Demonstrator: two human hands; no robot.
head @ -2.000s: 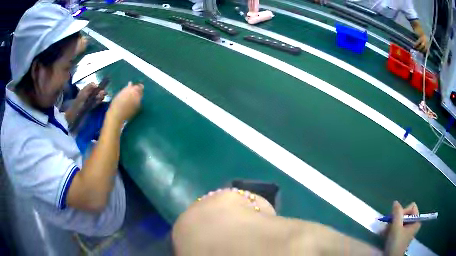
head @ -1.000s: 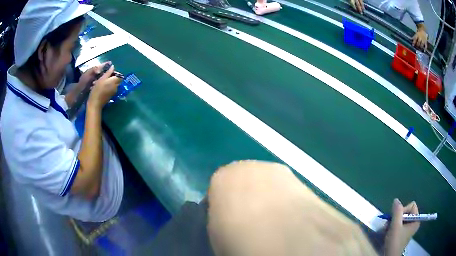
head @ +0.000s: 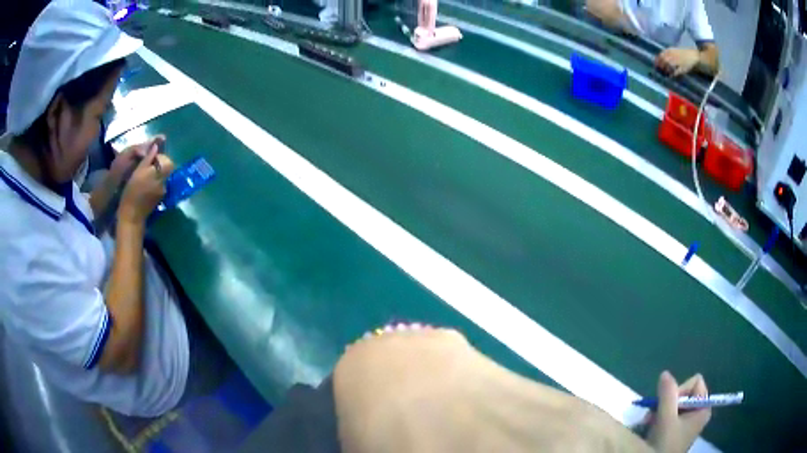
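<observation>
My right hand [head: 677, 414] is at the lower right, partly cut off by the bottom edge. Its fingers are closed on a white paint marker [head: 708, 400] with a blue tip end, held about level over the white strip with the tip end to the left. My left hand or wrist [head: 442, 389] is large and blurred at the bottom centre, with a beaded bracelet [head: 407, 328] at its upper edge. Its fingers are out of sight. A dark grey shape [head: 296, 420] lies against its left side; I cannot tell what it is.
A seated person in a white cap [head: 66, 53] works at the left beside a blue packet [head: 188, 180] on the glossy green worktop [head: 257, 257]. Dark bars [head: 327, 58] lie on the belt at the top. A blue bin [head: 599, 81], red bins [head: 727, 164] and another person's hands are across the line.
The view has shifted, so the marker and bins show further left. The bracelet, hidden one second ago, shows again. The marker stays in my right hand.
</observation>
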